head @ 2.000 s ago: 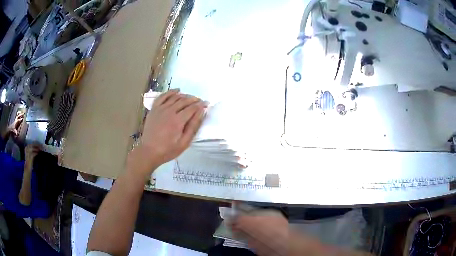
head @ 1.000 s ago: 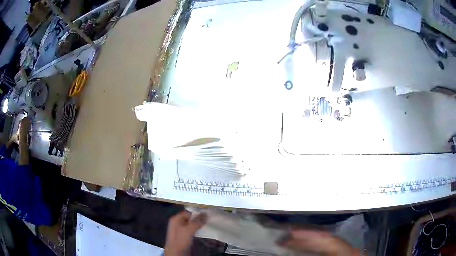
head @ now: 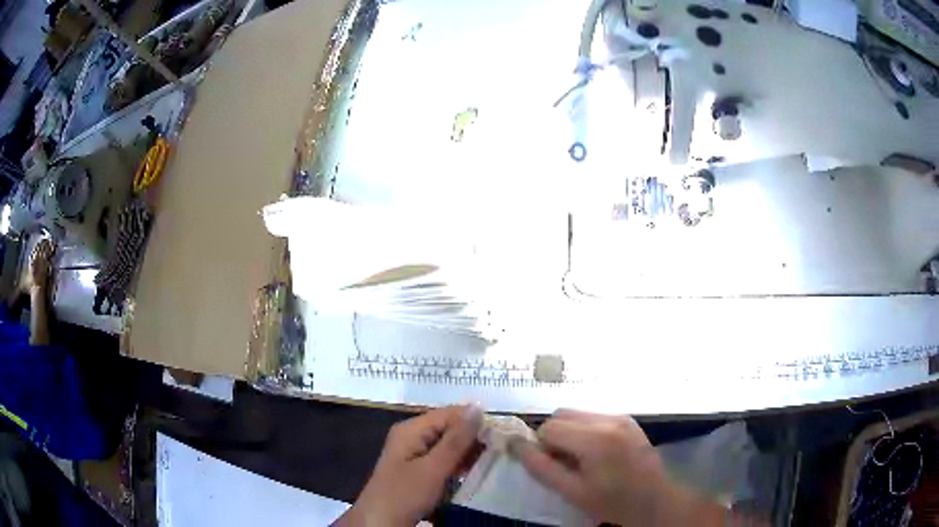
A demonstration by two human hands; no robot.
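Observation:
My left hand [head: 424, 459] and my right hand [head: 602, 463] are close together just below the table's front edge. Both grip a white fabric piece [head: 507, 476] by its upper edge, fingers and thumbs pinching it; the edge looks bunched or folded between them. The piece hangs down towards the lower rim. A fanned stack of white fabric layers [head: 386, 252] lies on the white table, its left end reaching over the cardboard's taped edge. More pale fabric [head: 710, 468] shows below the table edge, partly behind my right hand.
A large brown cardboard sheet [head: 221, 196] lies left. A white sewing machine [head: 762, 93] stands right. A ruler scale [head: 443, 369] with a brown square [head: 549, 367] runs along the front edge. Orange-handled scissors [head: 151, 165] and a person in blue [head: 46, 386] are left. A basket [head: 860, 463] is lower right.
My left hand has left the stack on the table and come down below the edge. Both hands have drawn together on the white piece, which was stretched between them a second ago.

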